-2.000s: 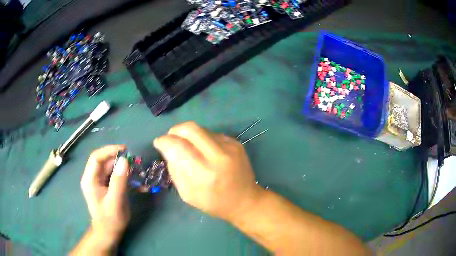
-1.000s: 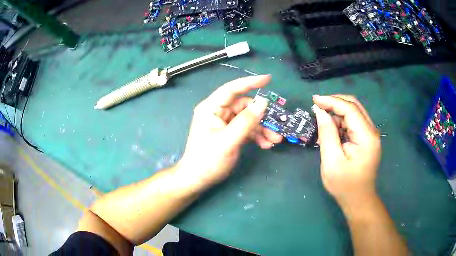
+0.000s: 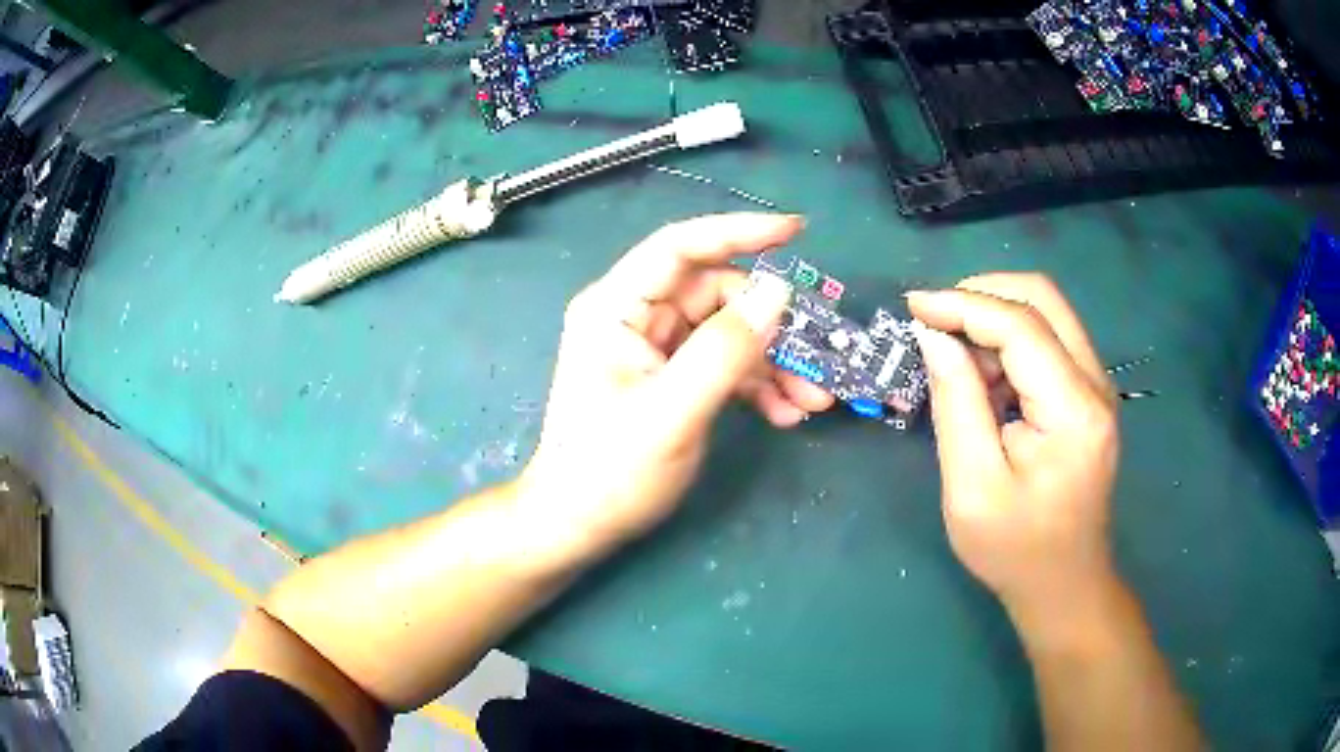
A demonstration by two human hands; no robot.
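Note:
A black circuit board [image 3: 845, 348] with blue parts along its lower edge and a green and a red part at its upper left is held above the green mat. My left hand [image 3: 669, 353] grips its left end, thumb on top and fingers beneath. My right hand [image 3: 1014, 397] pinches its right end between thumb and forefinger. Two thin dark tips, perhaps of tweezers [image 3: 1135, 394], stick out to the right behind my right hand; the rest is hidden.
A cream desoldering pump [image 3: 470, 210] lies at the left. Board piles [image 3: 510, 74] lie at the back, one on a black rack [image 3: 1014, 165] at the back right. A blue bin [image 3: 1318, 473] is cut off at the right edge. A dark device [image 3: 52, 221] stands far left.
The view has swung left since two seconds ago. Both hands hold the board throughout. Over the last second they barely moved; the board has hardly shifted.

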